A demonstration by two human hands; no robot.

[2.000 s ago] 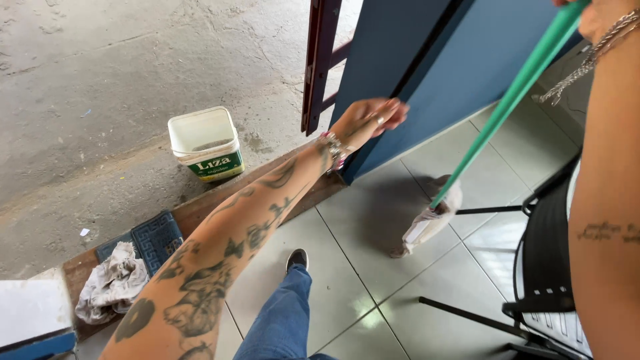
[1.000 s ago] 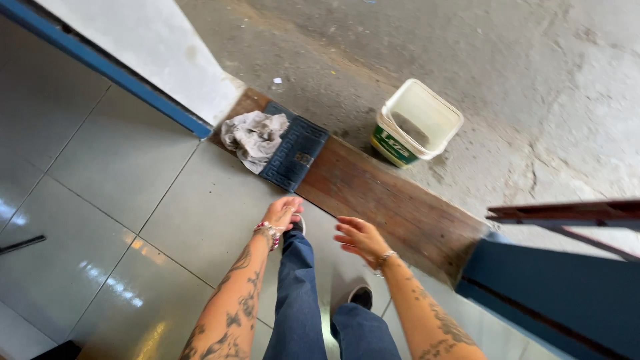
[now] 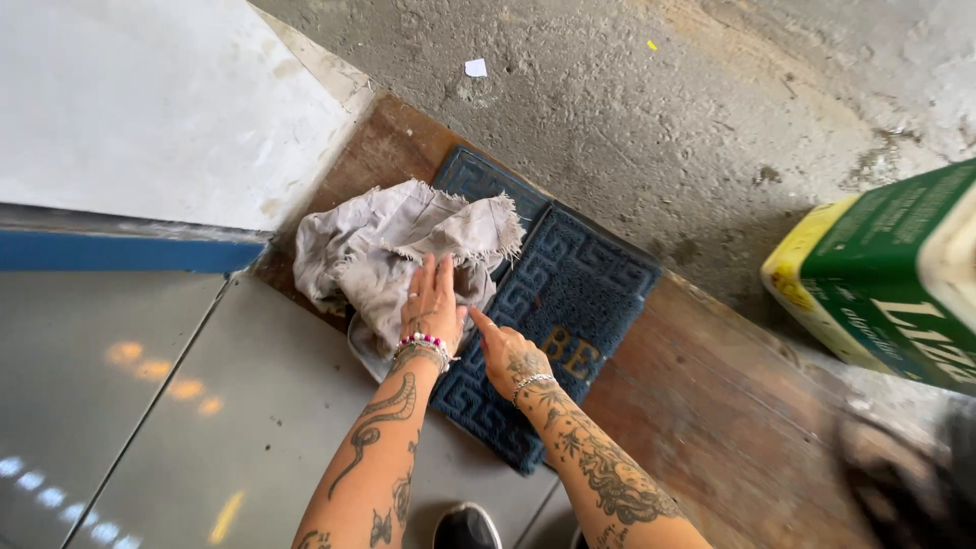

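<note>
A crumpled, frayed grey-white cloth lies on the wooden threshold, partly over a folded blue doormat with a key-pattern border and lettering. My left hand is over the cloth, fingers extended and close together, nothing visibly gripped; whether it presses on the cloth cannot be told. Just right of it, my right hand is above the mat, its index finger extended toward the cloth's edge and its other fingers curled. Whether those curled fingers hold anything is hidden.
A green and cream plastic tub stands on the rough concrete at right. The brown wooden threshold runs diagonally. A white wall panel with blue trim borders the upper left. Grey tiles lie below. A blurred dark shape is at lower right.
Both hands have moved from over the tile and threshold edge to the cloth and doormat. Two seconds ago my right hand held a green strip or handle; one second ago it was free. The view is now closer.
</note>
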